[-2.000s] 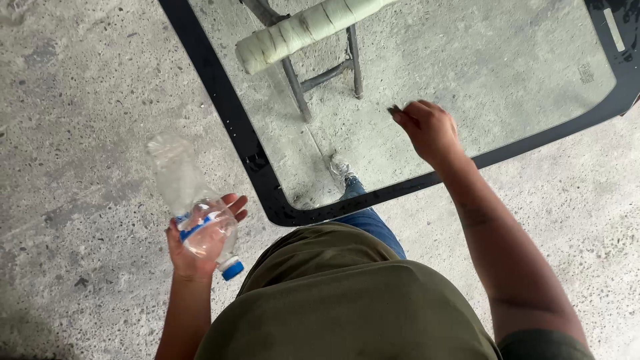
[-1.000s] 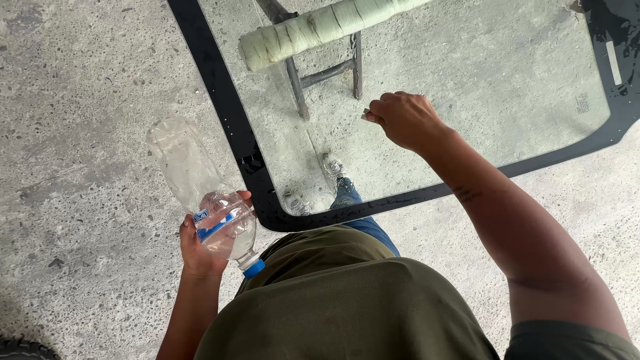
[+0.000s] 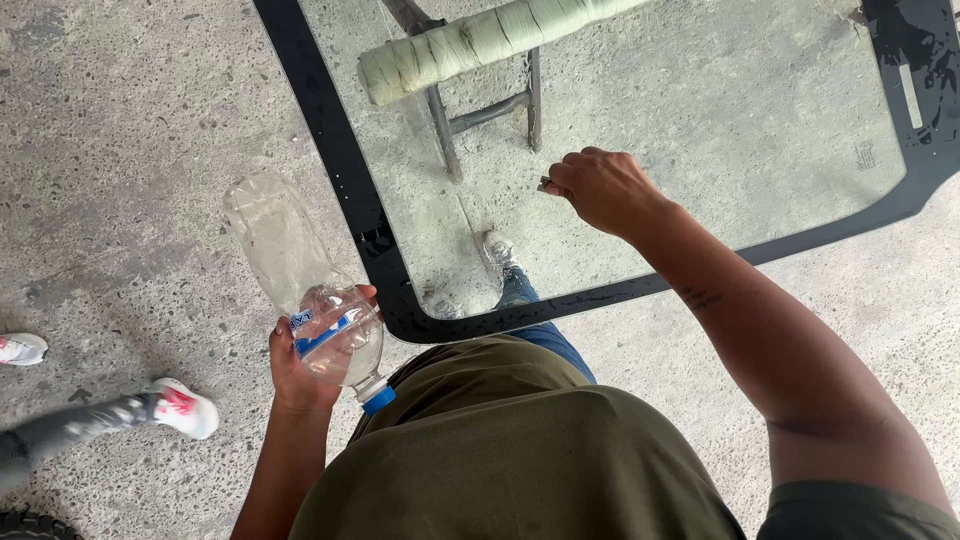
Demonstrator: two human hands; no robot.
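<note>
My left hand (image 3: 307, 360) holds a clear plastic bottle (image 3: 285, 255) with a blue cap, tilted so that its cap end points down toward my shirt. The fingertips of that hand are beside the black border of a glass windshield (image 3: 345, 165). Over the glass, my right hand (image 3: 600, 187) pinches a small thin metallic piece (image 3: 545, 184), perhaps a blade; its exact kind is unclear. Whether the piece touches the glass cannot be told.
Beneath the glass stands a metal stand (image 3: 491, 112) with a wrapped, padded bar (image 3: 465, 45). At the left are another person's leg and shoes (image 3: 186, 409) on the concrete floor (image 3: 135, 225). Part of a tire (image 3: 34, 525) shows at the lower left.
Another person's leg and shoes have come into view at the left. My right hand was farther right over the glass two seconds ago. My left hand has kept hold of the bottle.
</note>
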